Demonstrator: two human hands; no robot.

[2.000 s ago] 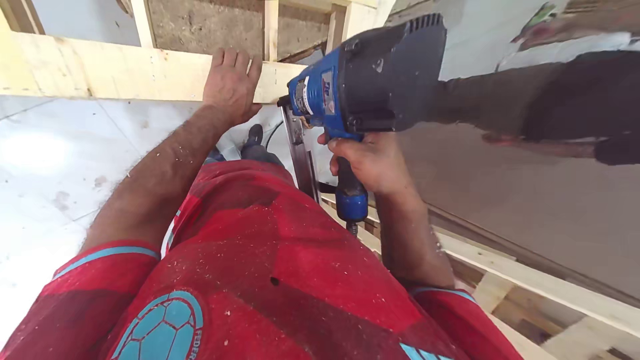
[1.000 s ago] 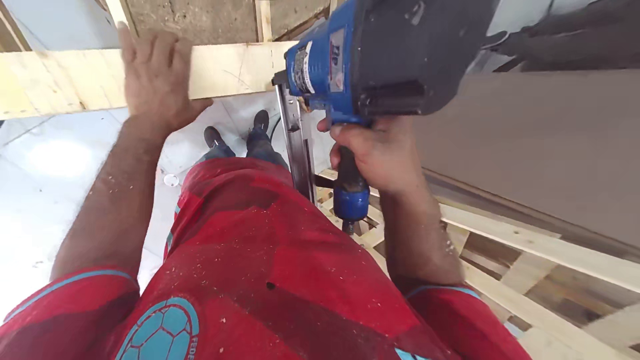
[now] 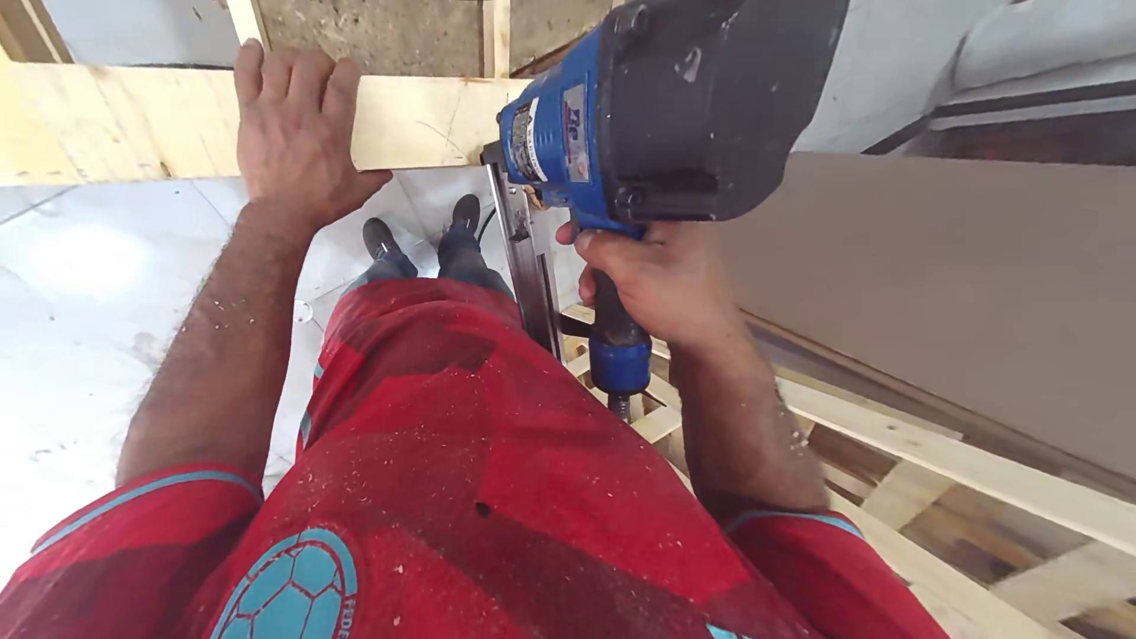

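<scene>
My left hand (image 3: pixel 297 129) lies over a pale wooden board (image 3: pixel 408 120), its fingers reaching across the face to the far edge and its thumb at the near edge. My right hand (image 3: pixel 661 275) is wrapped around the black grip of a blue and black pneumatic nailer (image 3: pixel 568 124). The nose of the nailer is at the board's near edge, right of my left hand; whether it touches cannot be told. A long metal magazine (image 3: pixel 524 248) runs down from the nose toward my body, and a hose fitting (image 3: pixel 619 404) shows below the grip.
Thin wooden slats (image 3: pixel 497 40) meet the board's far side. Right of my body stands a slatted wooden frame (image 3: pixel 941 453), beside a large brown panel (image 3: pixel 923 293). My feet (image 3: pixel 466 213) rest on the light tiled floor (image 3: pixel 98 293) below the board.
My left hand was nearer the nailer two seconds ago, moved left along the board, and now lies flatter over it. My right hand has kept hold of the nailer.
</scene>
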